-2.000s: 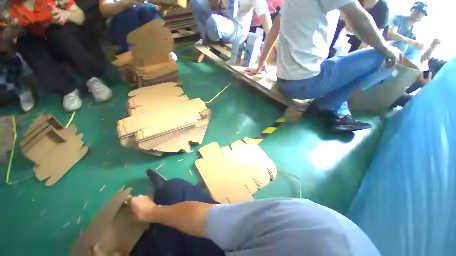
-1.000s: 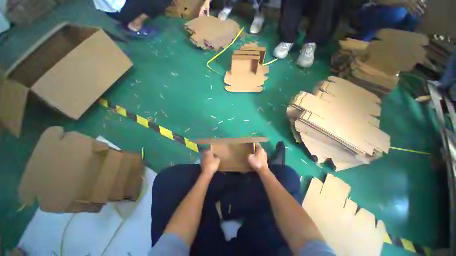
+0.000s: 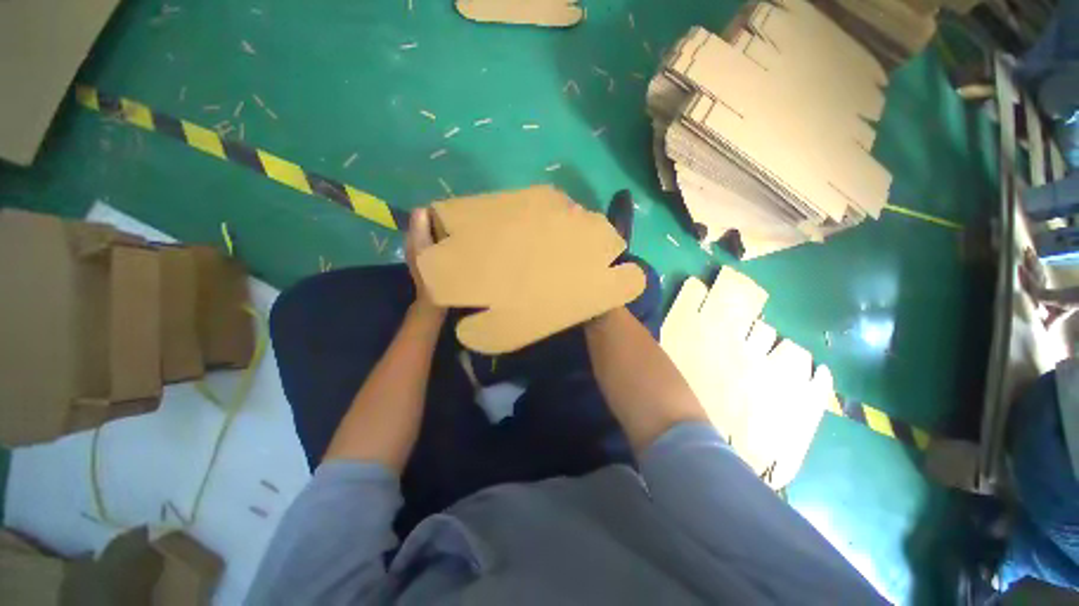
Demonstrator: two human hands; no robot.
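Note:
A part-folded mailer box [image 3: 521, 260] is held over my lap, its broad lid panel with rounded tuck flaps facing up and towards me. My left hand [image 3: 422, 251] grips its left side, with the fingers at the upper left corner. My right hand [image 3: 601, 310] is at its right side, mostly hidden under the panel. The folded walls are hidden behind the panel. A flat box blank [image 3: 751, 373] lies on the floor by my right knee.
A thick stack of blanks [image 3: 775, 130] stands at the upper right. Finished boxes [image 3: 136, 320] lie on the white sheet [image 3: 243, 474] at the left. Striped tape [image 3: 284, 172] crosses the green floor. A large carton [image 3: 47, 71] is at the upper left, and a wooden pallet's edge at the right.
The held box has come closer to my body, and its lid panel now faces up and covers the tray. My view has tilted down over my lap.

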